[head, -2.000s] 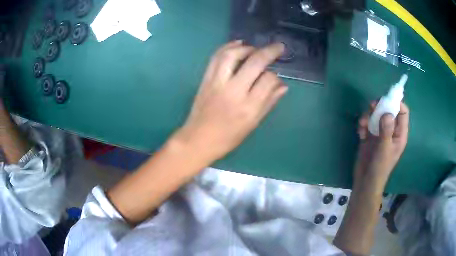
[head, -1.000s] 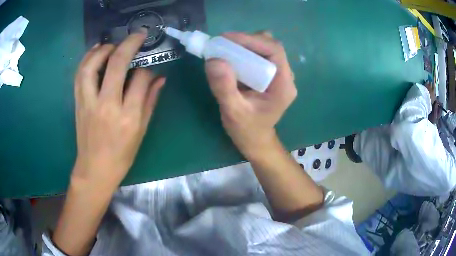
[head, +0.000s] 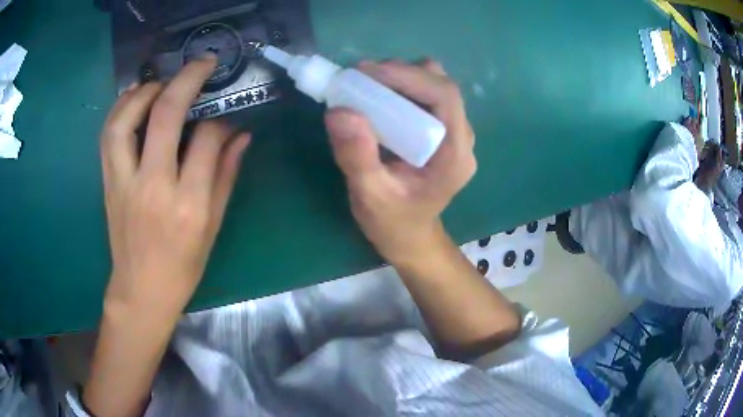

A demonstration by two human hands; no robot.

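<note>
A round black part [head: 226,41] sits in the seat of the dark press base [head: 289,24], which has raised lettering on its front edge. My left hand [head: 163,179] rests at the press with a fingertip on or just over the part; the other fingers are spread and I see nothing held. My right hand [head: 407,163] is closed around a white translucent needle bottle [head: 383,114]. The bottle is tilted, its nozzle pointing up-left, and its thin tip is at the right side of the part. Whether the tip touches the part, or any liquid shows, I cannot tell.
A crumpled white wipe [head: 10,102] is at the left edge. A white tray [head: 495,270] with rows of black discs is beyond the bench's near edge. Small white and yellow cards [head: 658,55] lie far right. A person in a pale smock [head: 652,216] is at the right.
My right hand has brought the bottle from the bench's right side to the press. My left fingertip remains at the part. Over the last second the view shifted slightly and the hands barely moved.
</note>
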